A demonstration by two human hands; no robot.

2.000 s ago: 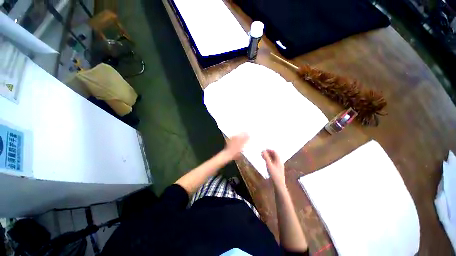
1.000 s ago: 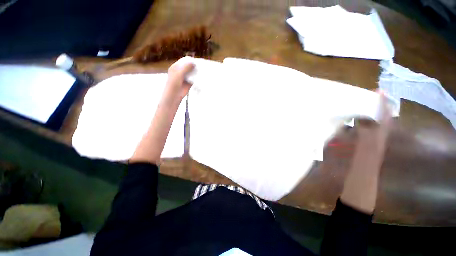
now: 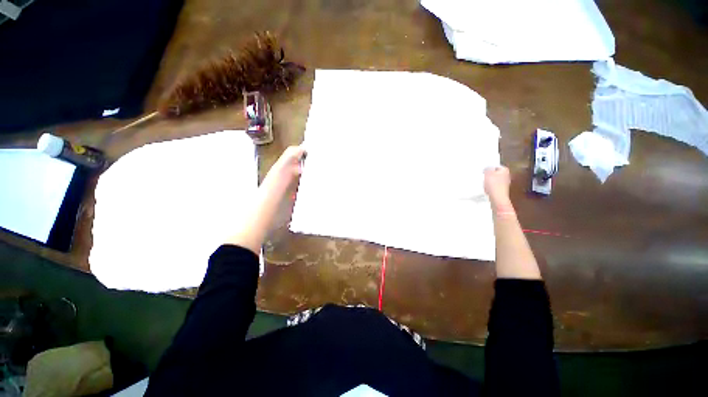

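A white, overexposed fabric panel [image 3: 396, 163] lies over the aligned stack in front of my body; where panel and stack part cannot be told. My left hand [image 3: 295, 159] grips its left edge. My right hand [image 3: 497, 182] grips its right edge, with a small fold beside the fingers. The supply pile of white panels [image 3: 171, 209] lies to the left, partly behind my left forearm. Red laser lines [image 3: 383, 279] show on the table below the panel, to its right and on my right forearm.
A red and metal tool [image 3: 258, 118] and brown duster [image 3: 225, 81] lie upper left. A silver clamp or weight [image 3: 545, 161] is right of the panel. Sheer scrap [image 3: 652, 108] and white panels [image 3: 528, 31] lie upper right. Black cloth [image 3: 78, 54], a white-capped bottle [image 3: 71, 150] and black-edged white item [image 3: 35, 190] are left.
The view has swung right since the first frame. The panel, raised and bent a second ago, now lies flatter over the stack. My right hand has come in and down to its right edge.
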